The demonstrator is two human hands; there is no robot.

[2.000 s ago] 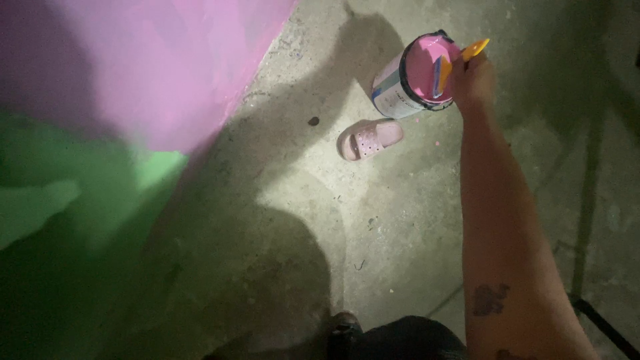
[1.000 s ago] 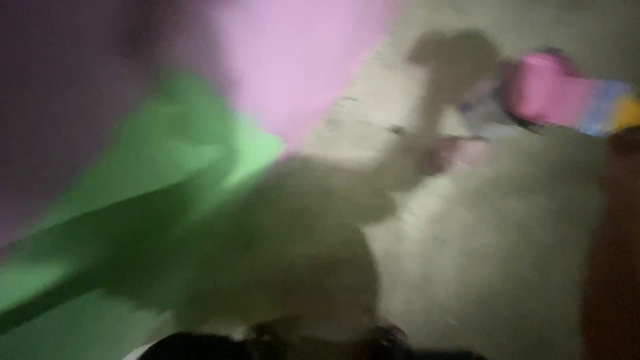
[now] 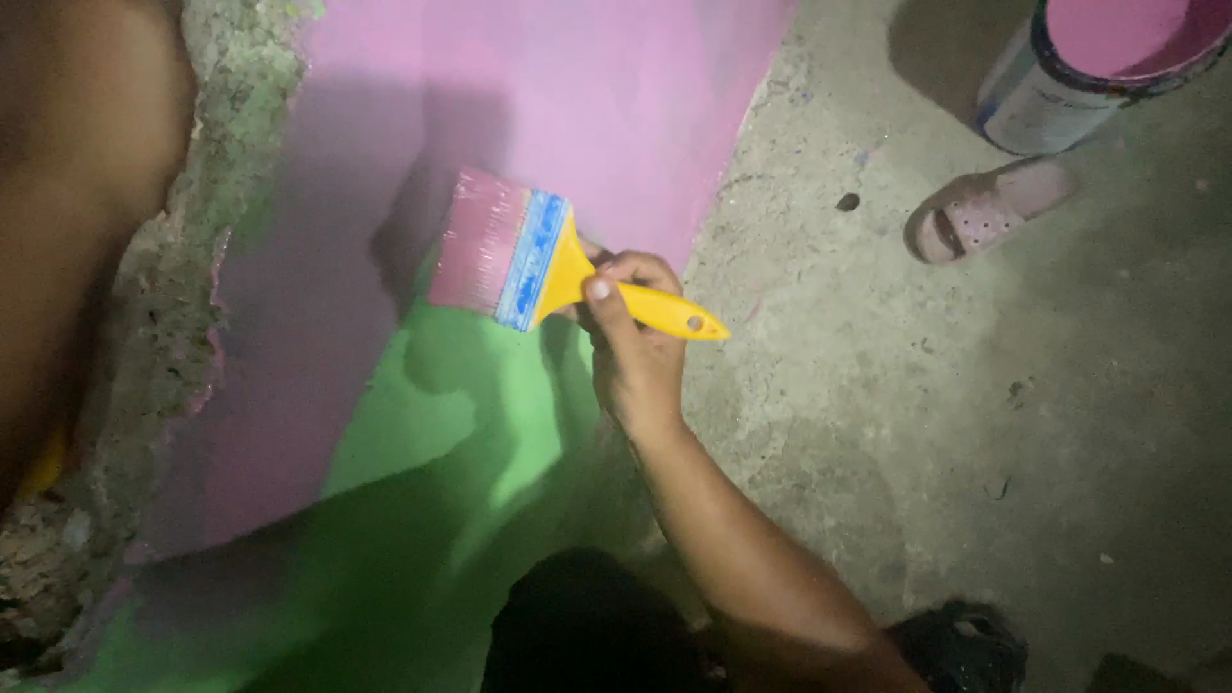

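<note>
My right hand grips a wide flat paintbrush by its yellow plastic handle. The brush has a blue-smeared ferrule and bristles loaded with pink paint, pointing left over the wall. That wall is pink above and green in its lower part; whether the bristles touch it I cannot tell. A blurred bare arm fills the left edge, its hand out of view. At the upper right stands a paint bucket holding pink paint, cut off by the frame.
Beside the bucket a pink slide sandal lies on the concrete floor. Rough, broken masonry runs along the left side of the painted wall. Dark clothing and a dark shoe show at the bottom.
My right hand and the brush have moved left, from the bucket's mouth to in front of the painted wall. The view has shifted left, and a bare arm now shows at the left edge.
</note>
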